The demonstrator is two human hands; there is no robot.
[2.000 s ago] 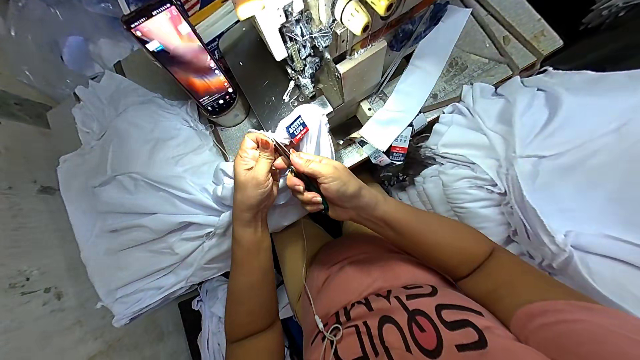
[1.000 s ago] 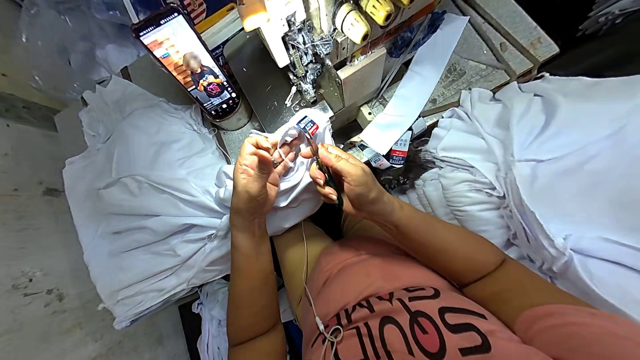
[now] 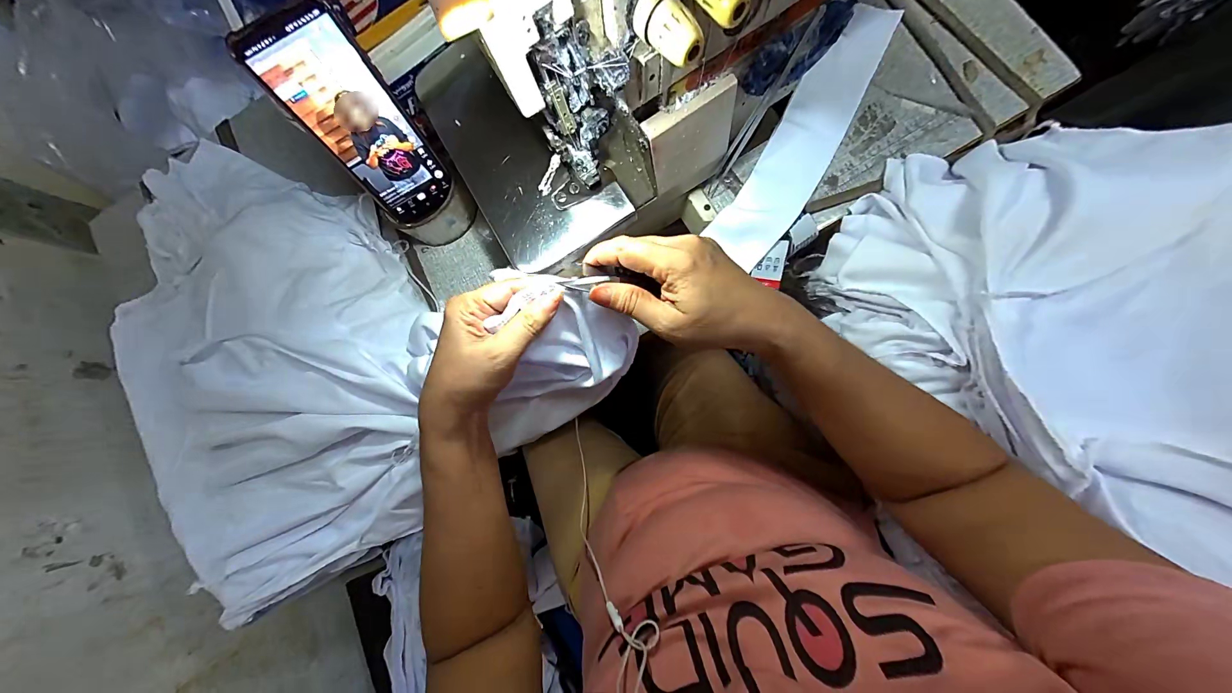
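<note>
My left hand [image 3: 491, 342] pinches the edge of a white fabric garment [image 3: 568, 361] between thumb and fingers, just in front of the sewing machine. My right hand [image 3: 688, 294] grips small dark-handled scissors or snips [image 3: 592, 281], whose metal blades point left and meet the pinched fabric edge. Part of the handle is hidden inside the right hand. Behind both hands are the needle and presser foot area of the sewing machine [image 3: 577, 144] and its shiny metal plate [image 3: 568, 226].
A pile of white fabric [image 3: 279, 385] lies at left, another [image 3: 1116, 289] at right. A lit smartphone [image 3: 346, 115] leans on a round metal holder [image 3: 443, 217]. A white strip [image 3: 808, 135] and small printed labels [image 3: 770, 265] lie right of the machine. An earphone cord [image 3: 592, 539] hangs over the shirt.
The red and blue label seen at the garment between my hands earlier is no longer visible. My right hand has turned, and the blades now point left at the fabric edge.
</note>
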